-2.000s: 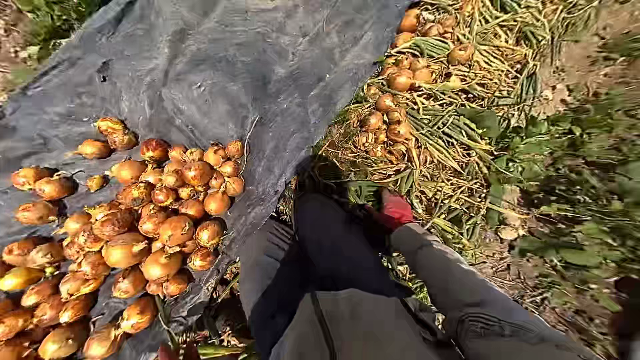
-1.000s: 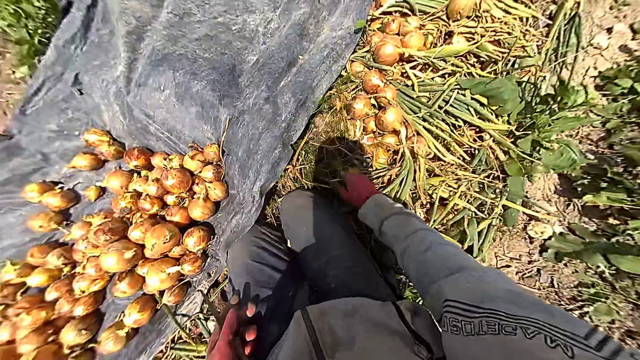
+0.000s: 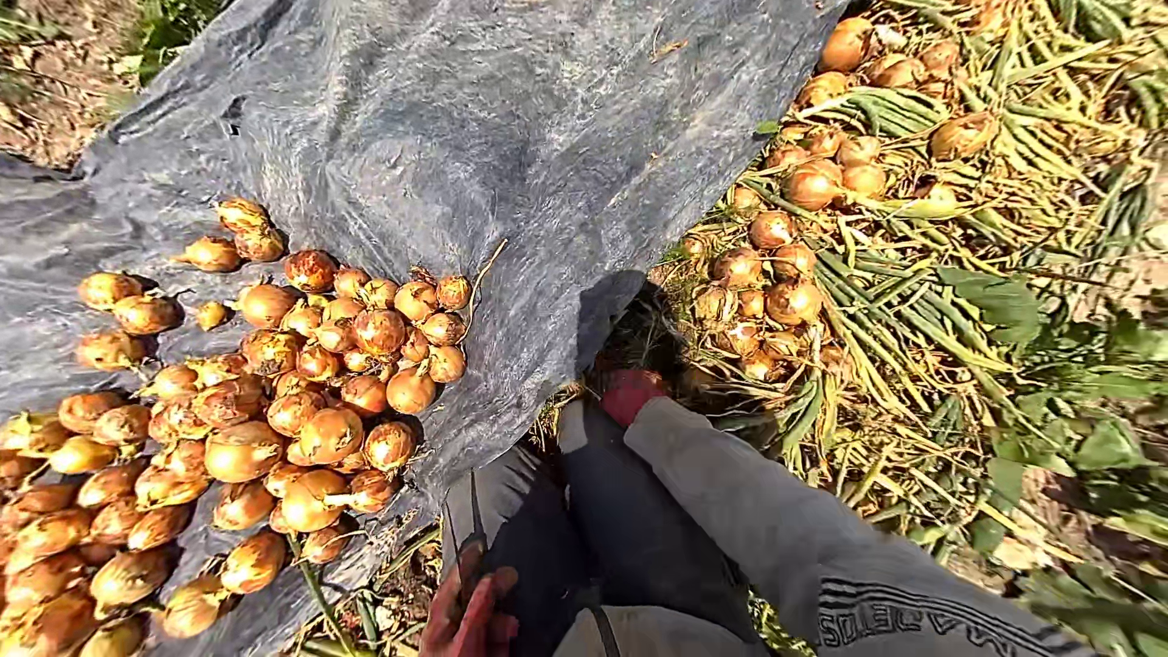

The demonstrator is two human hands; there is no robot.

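Observation:
My left hand (image 3: 470,611), reddish on the fingers, is low in the view beside my leg. Thin dark blades of what look like hand shears (image 3: 476,516) rise from it over the trouser leg. The right hand (image 3: 630,392), in a red glove, is by my knee at the sheet's edge; its fingers are in shadow, and whether they hold anything is hidden. Many loose brown onions (image 3: 328,436) lie on the grey plastic sheet (image 3: 438,137) to the left. Just right of my right hand, onions with long leafy tops (image 3: 792,301) lie heaped on the ground.
Long green and yellow onion tops (image 3: 912,310) spread across the right side. Broad-leaved green plants (image 3: 1109,447) grow at the far right. Bare soil (image 3: 55,91) shows at the upper left beyond the sheet. A fallen green stalk (image 3: 319,593) lies beside the sheet near my left hand.
My left hand, barely showing two seconds ago, is now in view at the bottom with the dark blades visible. The right hand has drawn back from the onion heap toward my knee since one second ago.

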